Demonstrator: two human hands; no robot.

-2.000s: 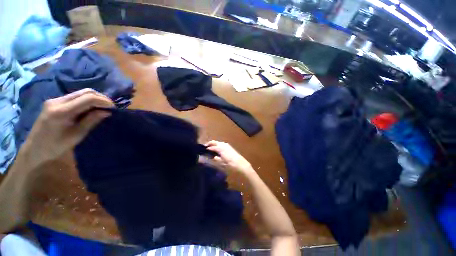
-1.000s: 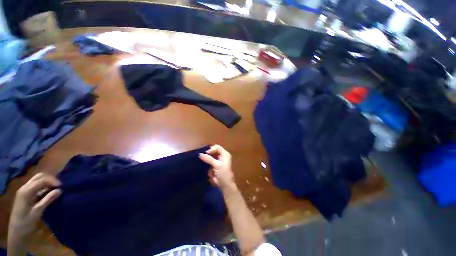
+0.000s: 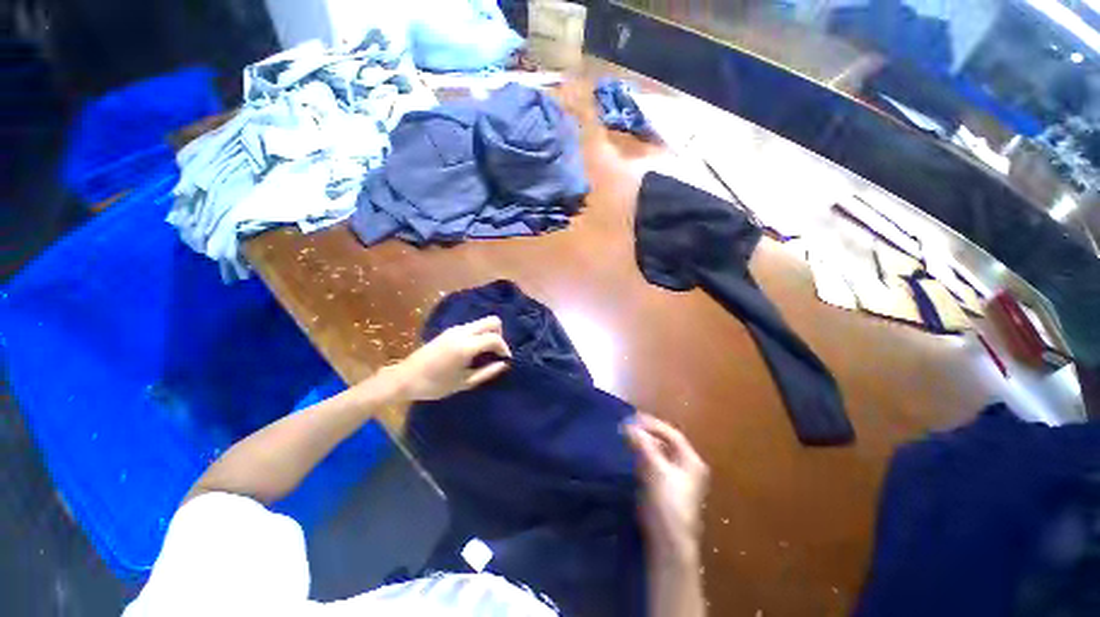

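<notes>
A navy garment (image 3: 543, 446) lies over the near edge of the brown table (image 3: 772, 518), with a crinkled darker part at its far end and a small white tag low on it. My left hand (image 3: 464, 359) pinches the cloth near that crinkled part. My right hand (image 3: 666, 464) is at the garment's right edge, slightly blurred, with fingers on the cloth. A black cut piece (image 3: 742, 289) with a long tail lies mid-table.
A grey-blue heap (image 3: 477, 163) and pale blue-grey pieces (image 3: 296, 139) lie at the upper left. A navy stack (image 3: 977, 518) is at the right. Paper patterns (image 3: 887, 271) and a red box (image 3: 1016, 328) lie along the far edge. A large blue bin (image 3: 85, 386) stands at left.
The view has swung left, bringing the blue bin and pale heap into sight. My left hand has moved inward on the cloth, and the garment is no longer spread wide between my hands.
</notes>
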